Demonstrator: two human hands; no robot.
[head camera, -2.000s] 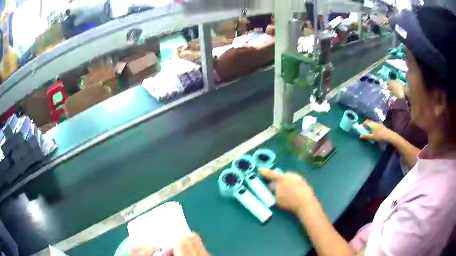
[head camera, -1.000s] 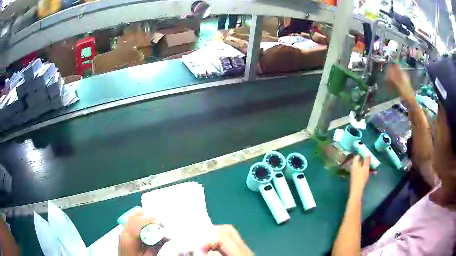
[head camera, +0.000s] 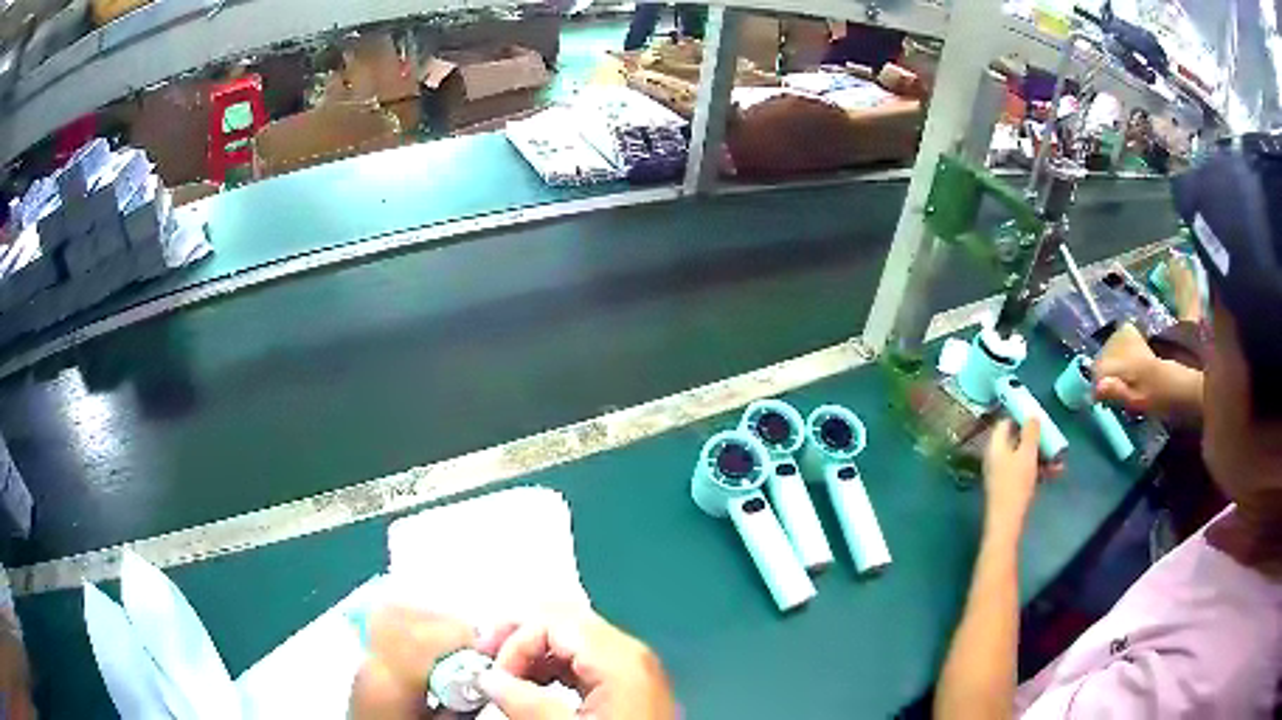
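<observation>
My left hand (head camera: 401, 664) holds a small round whitish part (head camera: 461, 679) with a dark rim near the bottom edge; a bit of pale turquoise shows behind the hand. My right hand (head camera: 598, 675) has its fingertips on the face of this part. What lies beneath the hands is hidden or cut off by the frame. A flat white stack of sleeves (head camera: 485, 549) lies just beyond my hands. Several turquoise handheld fans (head camera: 771, 542) lie side by side to the right, dark round grilles up, handles towards me.
A neighbour (head camera: 1174, 605) on the right holds a fan under the green hand press (head camera: 977, 211) and grips its lever. White folded sheets (head camera: 169, 640) stand at the left. The dark conveyor belt (head camera: 422, 352) runs beyond the bench; grey-white stacked pieces (head camera: 99, 232) lie across it.
My right hand has come in to the round part in my left hand, which has moved slightly down. The neighbour's fan is now under the press, and their other hand has come down with the lever.
</observation>
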